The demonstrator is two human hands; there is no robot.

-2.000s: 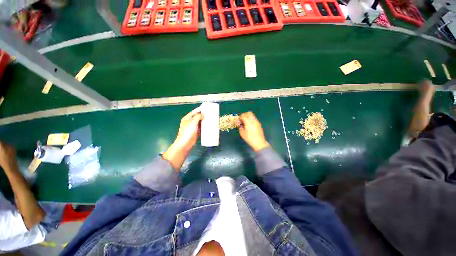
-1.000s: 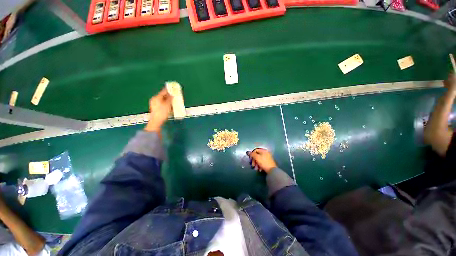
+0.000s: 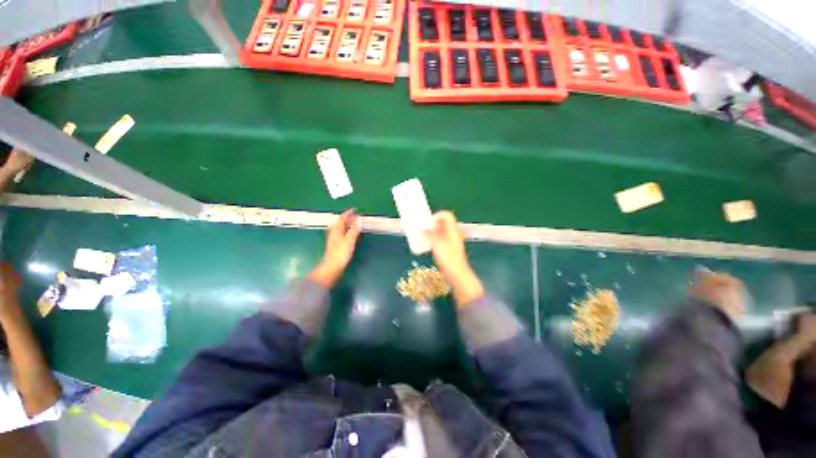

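My right hand (image 3: 450, 246) holds a white housing plate (image 3: 412, 213) by its right edge, over the pale belt edge rail. My left hand (image 3: 340, 241) is at the near side of the rail, left of the plate and apart from it, with nothing visible in it. Another white housing plate (image 3: 335, 173) lies on the green belt beyond my left hand. A loose pile of tan fittings (image 3: 423, 284) lies on the bench just below the held plate, between my forearms.
Red trays (image 3: 488, 92) of black and metallic parts stand beyond the belt (image 3: 259, 116). A grey post (image 3: 98, 161) crosses upper left. A plastic bag (image 3: 137, 324) lies left. Right of the white line are another tan pile (image 3: 595, 319) and a neighbour's arms (image 3: 716, 295); another person's arm shows left.
My left hand has let go of the plate it held over the rail and come back. My right hand has moved up from the bench and now holds a plate. The view has shifted.
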